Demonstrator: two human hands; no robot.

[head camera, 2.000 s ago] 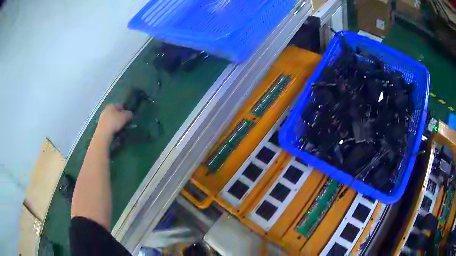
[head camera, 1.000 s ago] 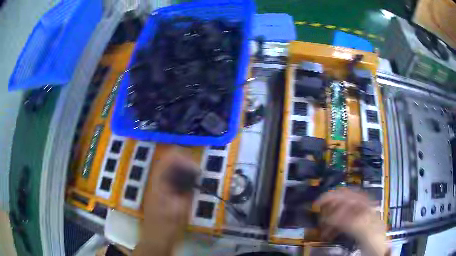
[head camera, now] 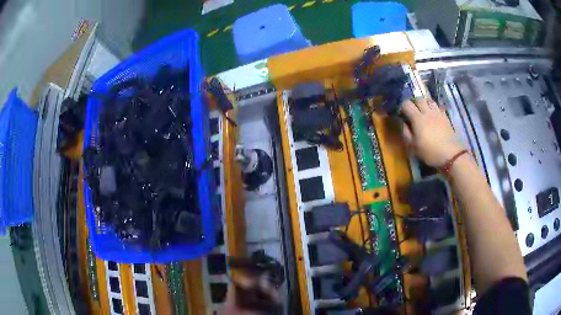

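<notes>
The orange test tray lies in front of me, with black adapters in several side slots and cords over its green connector board. My right hand is at the tray's far right, its fingertips against a black adapter; whether they grip it is unclear. My left hand, blurred and cut by the bottom edge, holds a dark adapter left of the tray. The blue bin, heaped with black adapters, stands on other orange trays at the left.
A perforated silver plate lies right of the tray. Metal conveyor parts show between the trays. Blue stools stand on the green floor beyond. Another blue basket is at the far left.
The view has swung right, from the green belt to the tray beside the silver plate. My right hand has moved from the tray's near end to its far end. My left hand is now lower in view.
</notes>
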